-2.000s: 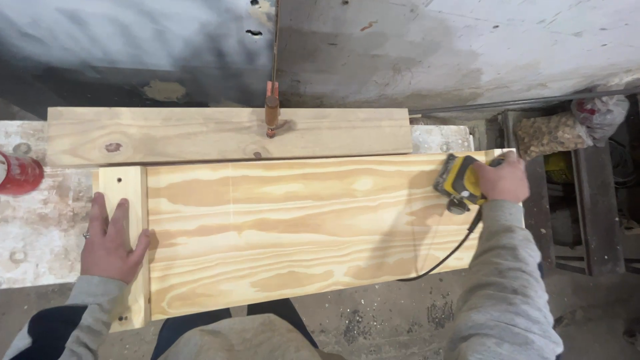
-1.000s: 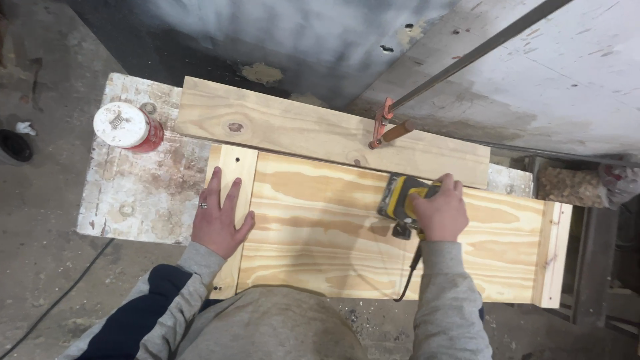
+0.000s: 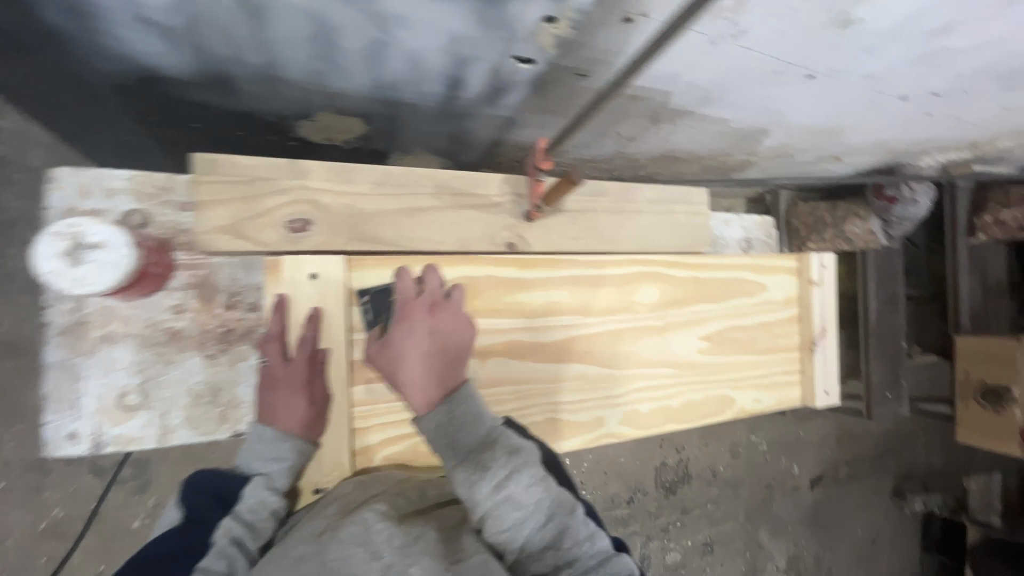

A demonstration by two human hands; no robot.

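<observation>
A wide pine board [image 3: 592, 344] lies across the bench, with a pine batten [image 3: 328, 432] across its left end and another batten [image 3: 824, 336] at the right end. My left hand [image 3: 292, 372] rests flat on the left batten, fingers spread. Close to that batten, my right hand [image 3: 424, 336] grips a power sander [image 3: 376, 306] against the board's upper left part; the hand covers most of the tool, and only its dark front shows. Behind the wide board lies a narrower plank [image 3: 432, 208], with an orange bar clamp [image 3: 538, 180] on it.
A red container with a white lid [image 3: 84, 256] stands on the worn bench top [image 3: 152, 384] at left. The wall rises behind the plank. To the right are metal rails [image 3: 884, 336], a filled clear bag [image 3: 836, 222] and a cardboard box [image 3: 988, 392]. A cable [image 3: 96, 508] crosses the floor.
My right hand has moved the sander leftward along the board, from the right end to beside the left batten. My left hand stays on that batten. The view has shifted.
</observation>
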